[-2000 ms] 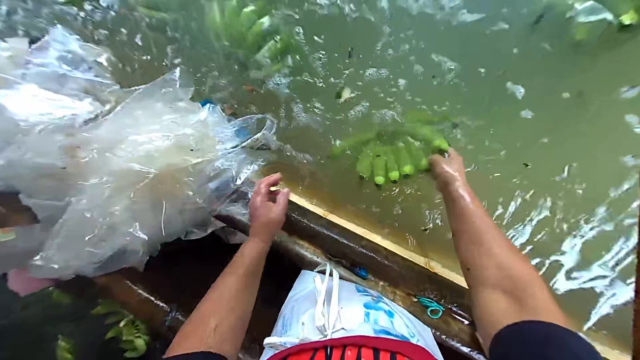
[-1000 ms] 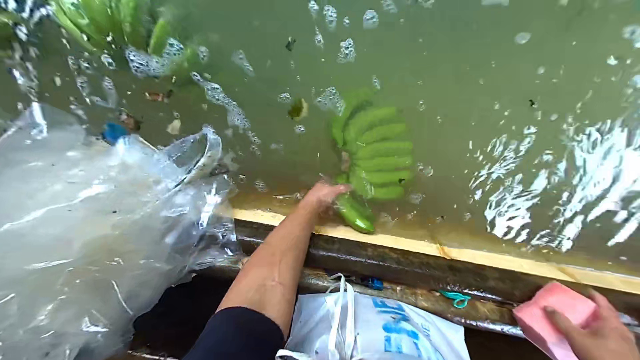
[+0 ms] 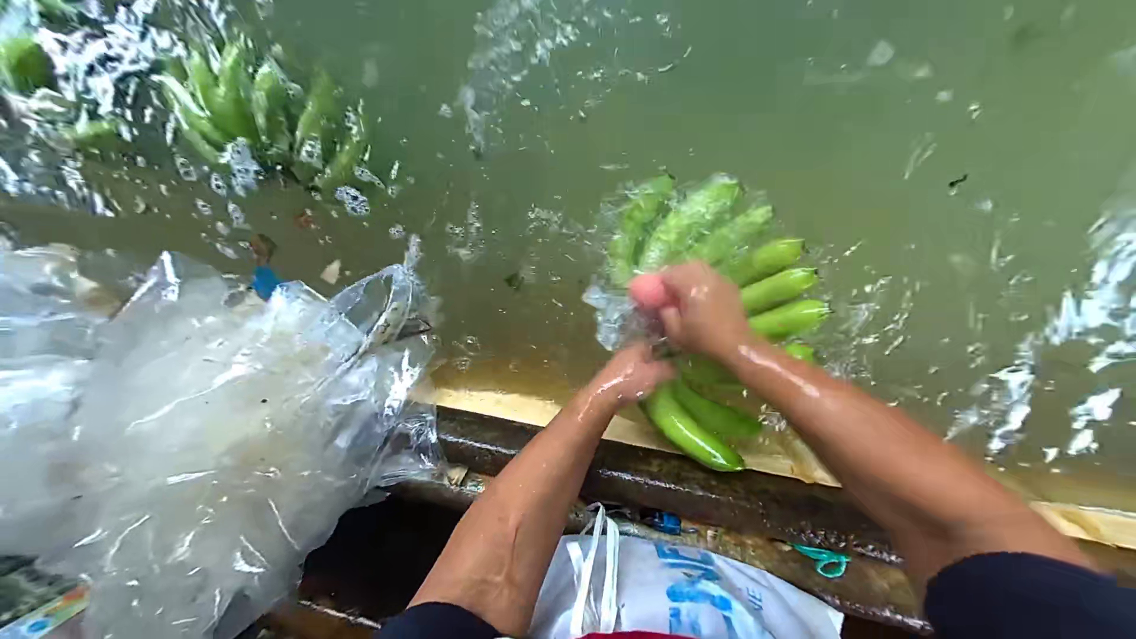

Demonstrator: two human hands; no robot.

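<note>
A hand of green bananas (image 3: 777, 288) lies partly in murky water at the near edge of a tank, its lowest fruits over the wooden rim. My left hand (image 3: 635, 373) grips it near the stem end, where the crown is hidden by my fingers. Just above, my right hand (image 3: 701, 306) is closed on a pink sponge (image 3: 650, 291), held against the bananas amid splashing water.
Crumpled clear plastic sheeting (image 3: 204, 435) is heaped over the rim at left. More green bananas (image 3: 240, 106) float at the upper left. The wet wooden tank edge (image 3: 737, 488) runs across, with a green string (image 3: 824, 560) on it.
My right hand has moved left with the pink sponge, from beside the rim onto the bananas. Two seconds ago it touched the bananas without a visible sponge.
</note>
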